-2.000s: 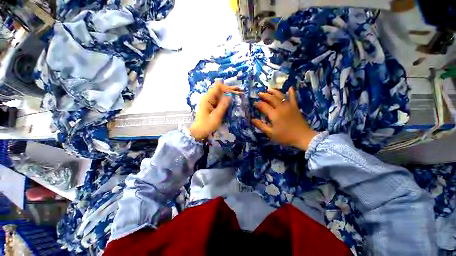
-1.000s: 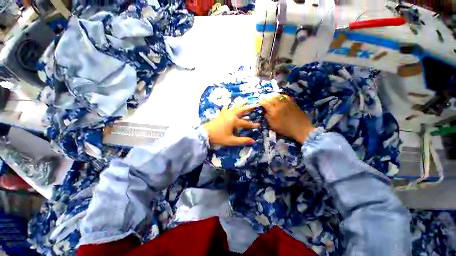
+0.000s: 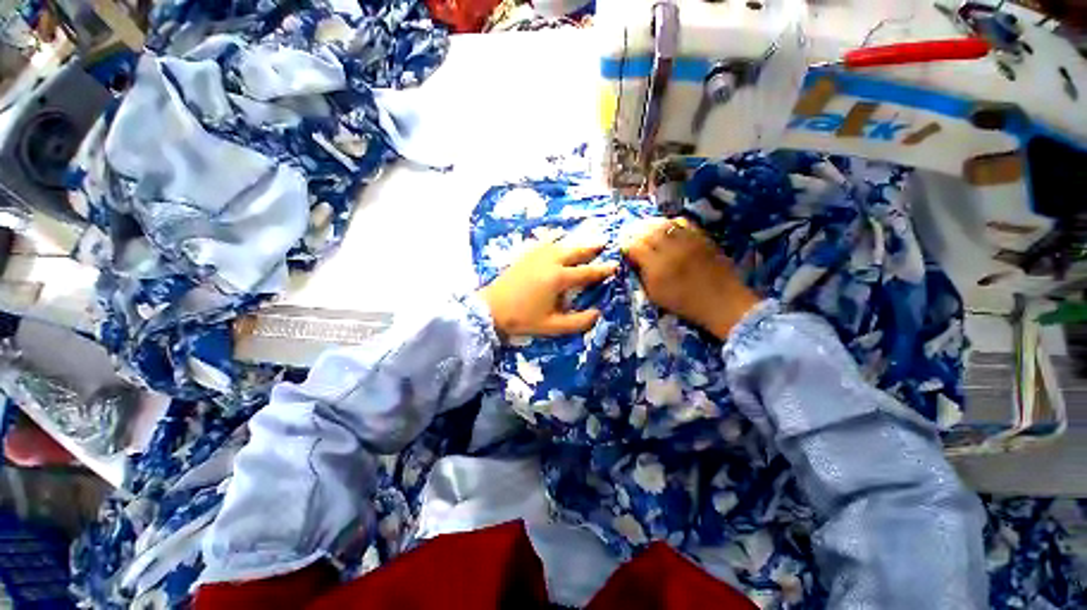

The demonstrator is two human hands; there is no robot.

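Note:
The blue floral garment piece [image 3: 572,372] lies under both hands, bunches to the right of the needle area and hangs onto the lap. My left hand [image 3: 542,290] lies on the cloth with its fingers spread. My right hand [image 3: 685,273] has its fingertips closed on a narrow seam [image 3: 620,244] of the cloth, just in front of the presser foot area [image 3: 632,179]. The fingers of both hands nearly meet there. The white sewing machine head [image 3: 727,89] stands above the cloth. The needle tip is too small and bright to make out.
A heap of floral and plain pale blue cloth [image 3: 209,179] lies on the left of the white table [image 3: 393,244]. A red-handled tool [image 3: 918,53] lies on the machine. Pale strands [image 3: 1051,393] hang at the right edge. A tray with plastic-wrapped items [image 3: 72,411] is at lower left.
Since two seconds ago, my right hand has moved from spread fingers to a pinch at the seam, and my left hand has flattened and spread. In the last second both have barely moved.

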